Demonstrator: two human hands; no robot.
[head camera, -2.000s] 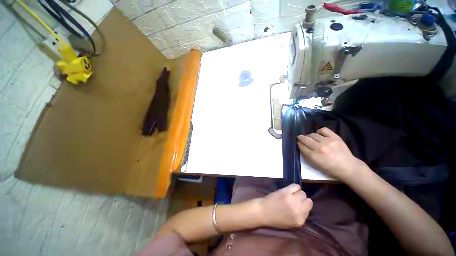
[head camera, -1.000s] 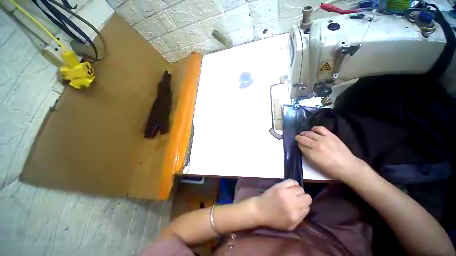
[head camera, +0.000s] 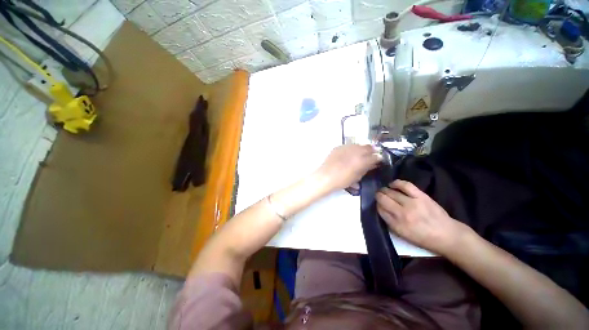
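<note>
The dark band strip (head camera: 380, 235) runs from under the needle area down over the table's front edge onto my lap. My left hand (head camera: 354, 164) is at the strip's top, close to the presser foot (head camera: 395, 145), its fingertips on the strip; whether they pinch it is unclear. My right hand (head camera: 413, 216) lies with bent fingers on the strip's right edge, where it meets the large dark garment piece (head camera: 504, 174). The garment is bunched right of the needle. The white sewing machine (head camera: 420, 77) stands above, its foot area lit and partly hidden by my left fingers.
The white tabletop (head camera: 284, 155) has an orange-taped left side (head camera: 223, 167). A small blue disc (head camera: 309, 109) lies on it. Left of it, cardboard (head camera: 110, 174) carries a dark spare strip (head camera: 193, 145). A yellow plug (head camera: 74, 113) hangs at upper left. Thread items stand atop the machine.
My left hand has let go of the strip's lower part at the table's front edge and moved up beside the presser foot. The strip's lower end now hangs loose. The view has shifted slightly.
</note>
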